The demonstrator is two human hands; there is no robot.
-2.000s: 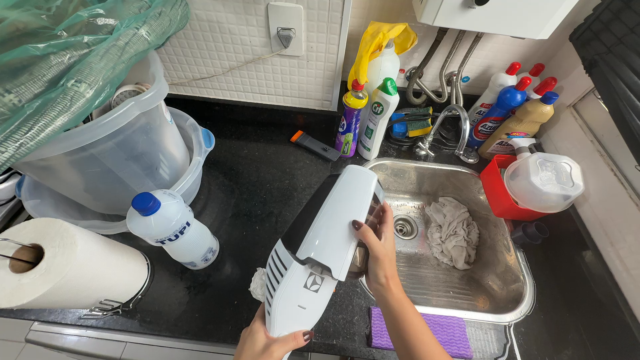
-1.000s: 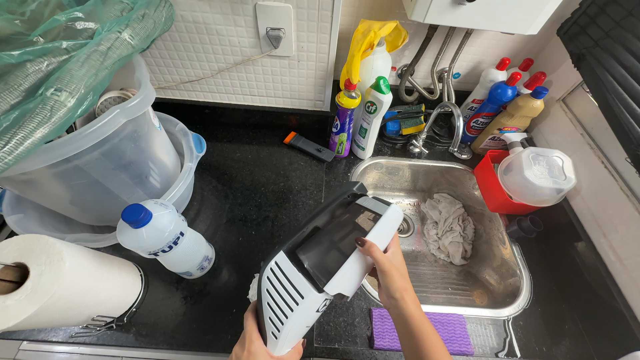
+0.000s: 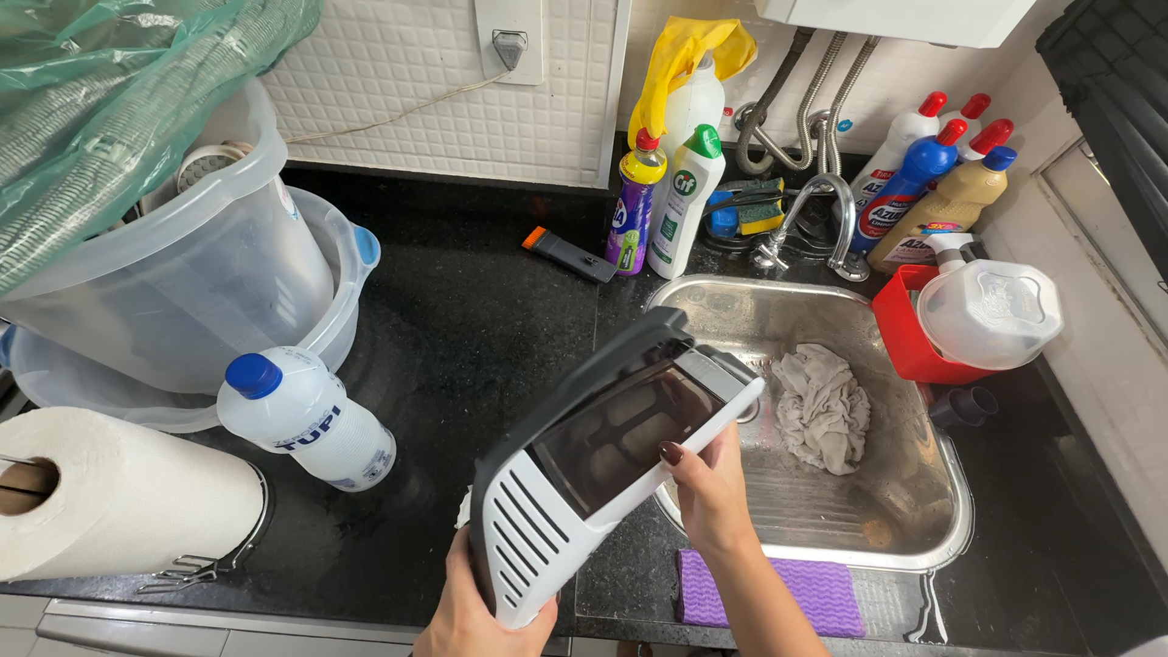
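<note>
A white and black handheld vacuum cleaner is held in both hands above the black stone counter, beside the sink's left edge. My left hand grips its vented lower end. My right hand holds the right side near the dark see-through dust container, thumb on top. Part of a white cloth or paper shows behind the vacuum at its left. A black tool with an orange end lies on the counter farther back. In the steel sink rests a crumpled grey cloth.
Left stand a paper towel roll, a white bottle with a blue cap and clear plastic tubs. Cleaning bottles surround the faucet. A red container sits right of the sink, and a purple cloth in front.
The vacuum has been turned in my hands: its smooth white side faced up two seconds ago, and now its vents and dark container show. Both hands still hold it.
</note>
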